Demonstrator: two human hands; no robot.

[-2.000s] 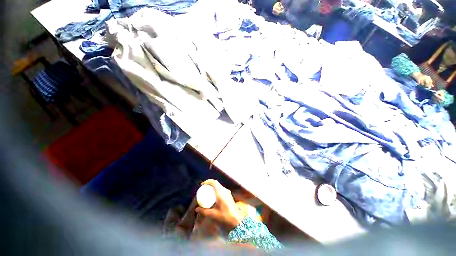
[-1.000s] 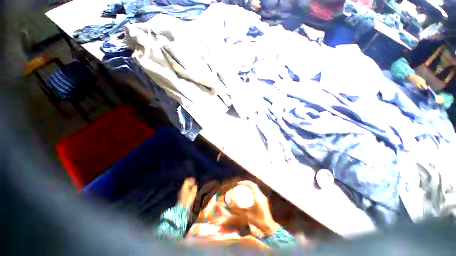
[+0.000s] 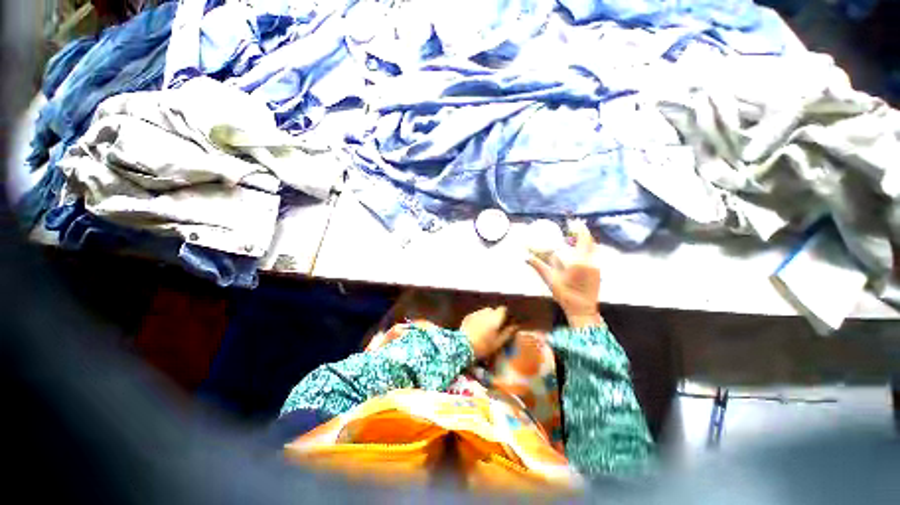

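Observation:
My right hand reaches over the table's near edge, its thumb and fingers spread around a round white tub. The tub is faint against the bright white table. A round pale lid or second container with a dark rim lies just left of it, beside blue garments. My left hand is low over my lap, below the table edge, fingers bent. Whether it holds anything cannot be seen.
Off-white garments lie heaped at the left and right. A white card or sheet with a blue edge overhangs the front edge at the right. A dim red crate and dark blue crate stand below left.
The view has turned to face the table. My right hand has moved with the white tub from near my lap to the tabletop. My left hand is now nearer the table edge.

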